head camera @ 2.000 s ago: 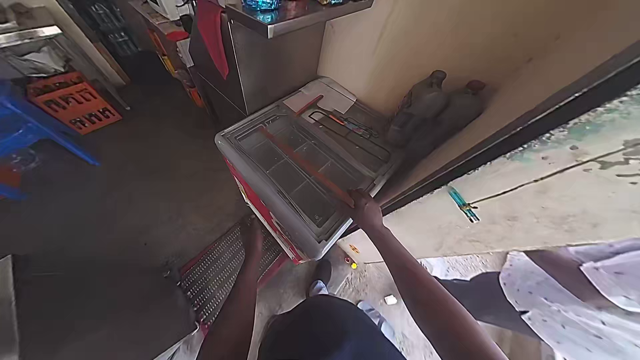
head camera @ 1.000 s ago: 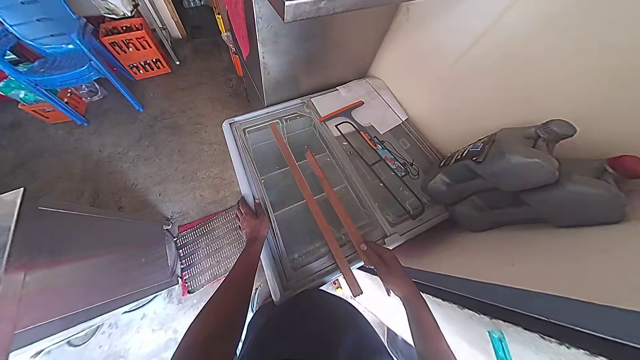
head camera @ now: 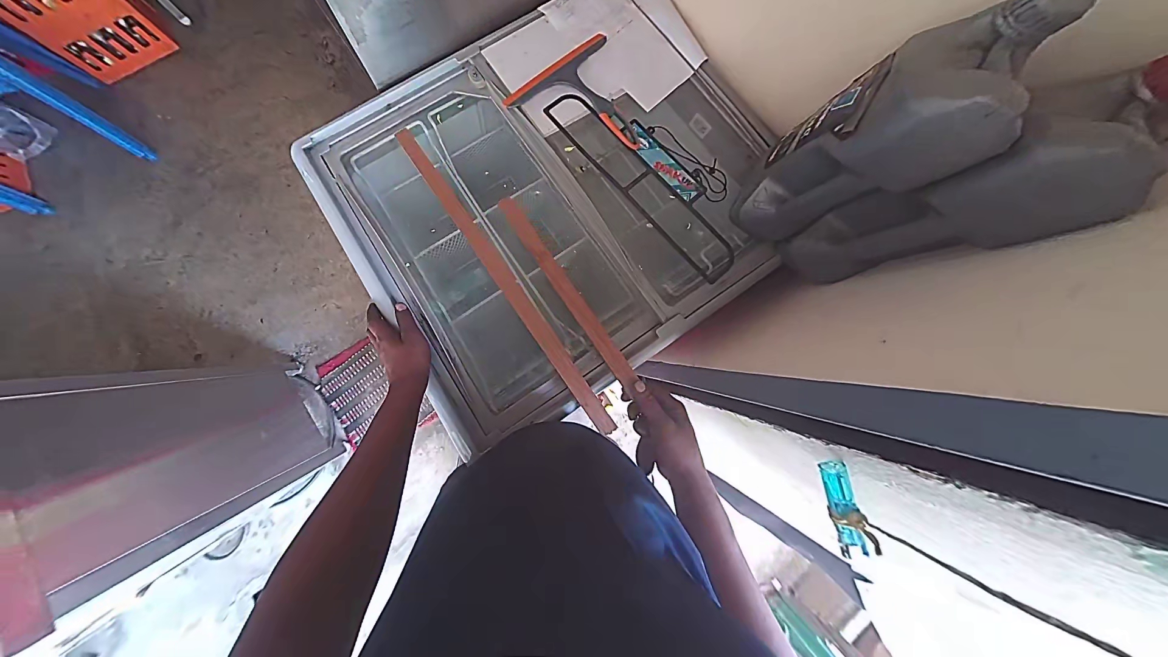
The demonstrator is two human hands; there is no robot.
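Note:
Two narrow reddish-brown wooden strips lie slantwise on the glass top of a chest freezer (head camera: pixel 319 173). The near end of the shorter strip (head camera: pixel 570 297) is gripped by my right hand (head camera: pixel 664 427), at the freezer's near right edge. To its left runs the longer strip (head camera: pixel 493 265), its near end sticking out past the edge. My left hand (head camera: pixel 400 351) rests on the freezer's left rim, holding no loose thing. Farther back on the top lie a hacksaw (head camera: pixel 639 205) with an orange-edged handle, a small blue packet (head camera: pixel 669 164) with a thin dark cord, and white sheets (head camera: pixel 598 55).
Grey plastic jerrycans (head camera: pixel 931 146) stand by the wall at right. A steel cabinet (head camera: pixel 420 36) adjoins the freezer's back. An orange crate (head camera: pixel 100 36) and blue chair legs (head camera: pixel 82 105) are at upper left. A metal grate (head camera: pixel 365 388) lies beneath my left hand.
Two seconds ago my left hand was low beside the freezer; now it is on the rim. The two strips now lie apart. The view has moved in over the freezer.

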